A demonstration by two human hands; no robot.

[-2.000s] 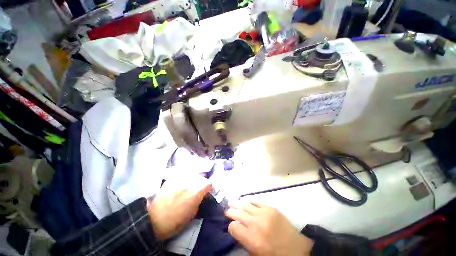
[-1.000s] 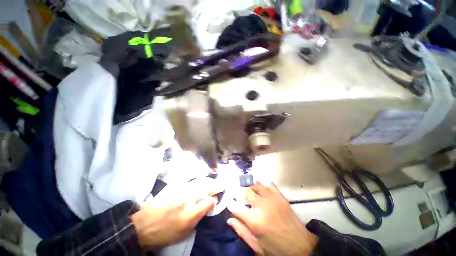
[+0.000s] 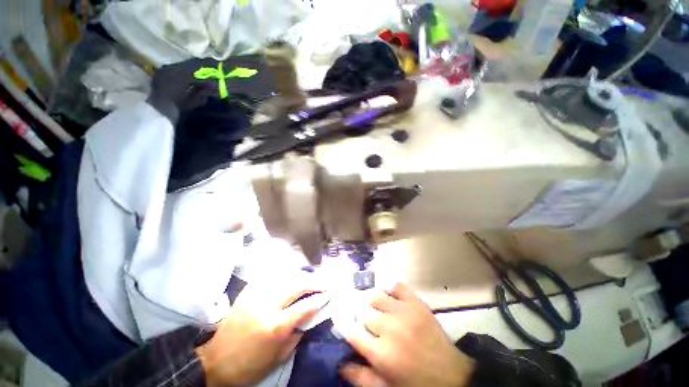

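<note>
Navy fabric (image 3: pixel 321 359) lies between my hands in front of the machine head. A pale grey-white garment panel (image 3: pixel 155 249) spreads left of the needle. My left hand (image 3: pixel 257 336) grips the near edge of the pale cloth, thumb and finger pinched by the navy piece. My right hand (image 3: pixel 408 336) presses on the pale edge and navy fabric, fingertips near the presser foot. The presser foot (image 3: pixel 364 280) shows small in the lamp glare; the needle and the cloth edge there are washed out.
The cream sewing machine (image 3: pixel 468 181) fills the centre and right. Dark thread snips (image 3: pixel 325 125) lie on its head. Black scissors (image 3: pixel 532 298) lie on the bed right of my right hand. A black piece with a neon-green tie (image 3: pixel 224 73) and fabric heaps lie behind.
From one second ago, the view has shifted slightly. My left thumb and finger have lifted a fold of the pale edge. Earlier my hands were farther from the presser foot.
</note>
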